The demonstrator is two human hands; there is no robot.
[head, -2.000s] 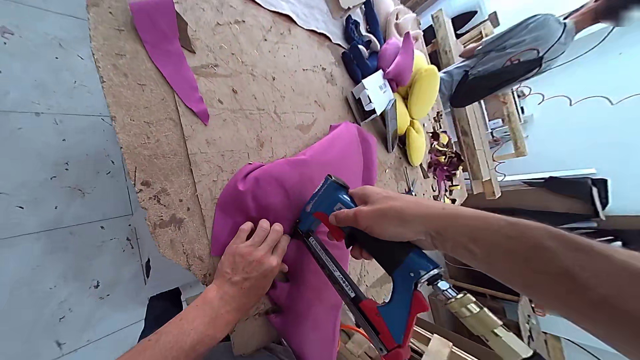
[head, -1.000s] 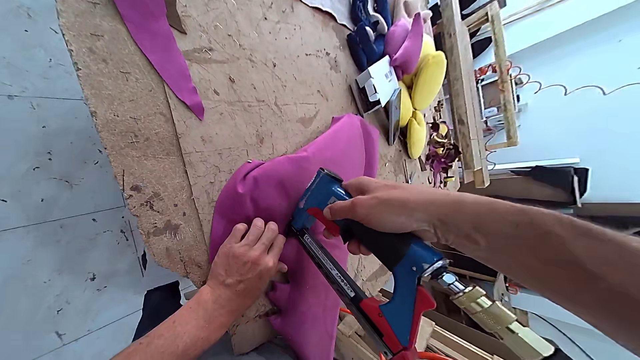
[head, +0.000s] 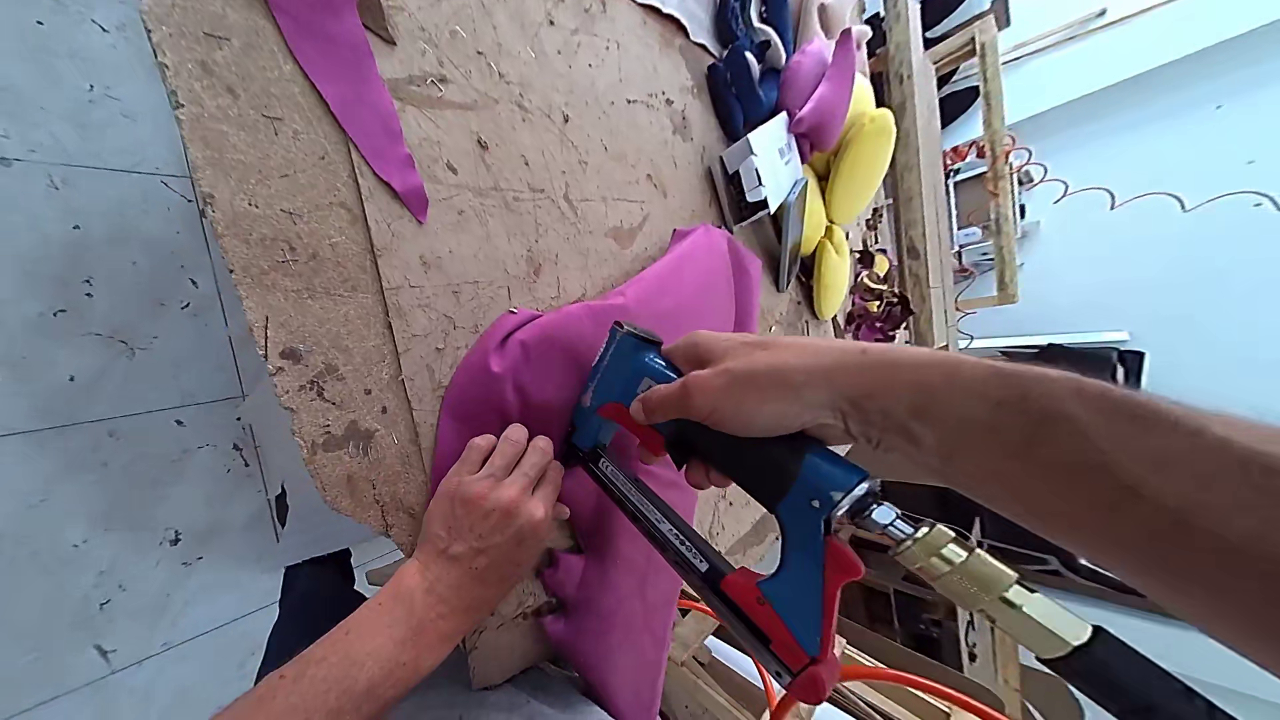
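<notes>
My right hand (head: 735, 395) grips the black handle of a blue and red pneumatic stapler (head: 800, 520), its thumb by the red trigger. The stapler's nose rests at a fold of magenta upholstery fabric (head: 690, 285), which wraps a curved padded piece. A brass air coupling (head: 985, 585) joins the handle to a black hose. Just left of the nose, my left hand (head: 495, 505) presses on the fabric, fingers bent over its edge. Below that hand, part of a bare board (head: 510, 635) shows under the cover. The nose's contact point is mostly hidden.
The worn chipboard table (head: 540, 150) bears loose staples and a magenta fabric strip (head: 360, 110). Farther off lie yellow padded pieces (head: 860, 165), navy ones (head: 740, 90) and an opened white box (head: 765, 165). An orange hose (head: 900, 680) runs below the stapler, near wooden strips.
Both hands and the stapler stay in nearly the same place on the magenta fabric. A person seen at the upper right two seconds ago is out of view.
</notes>
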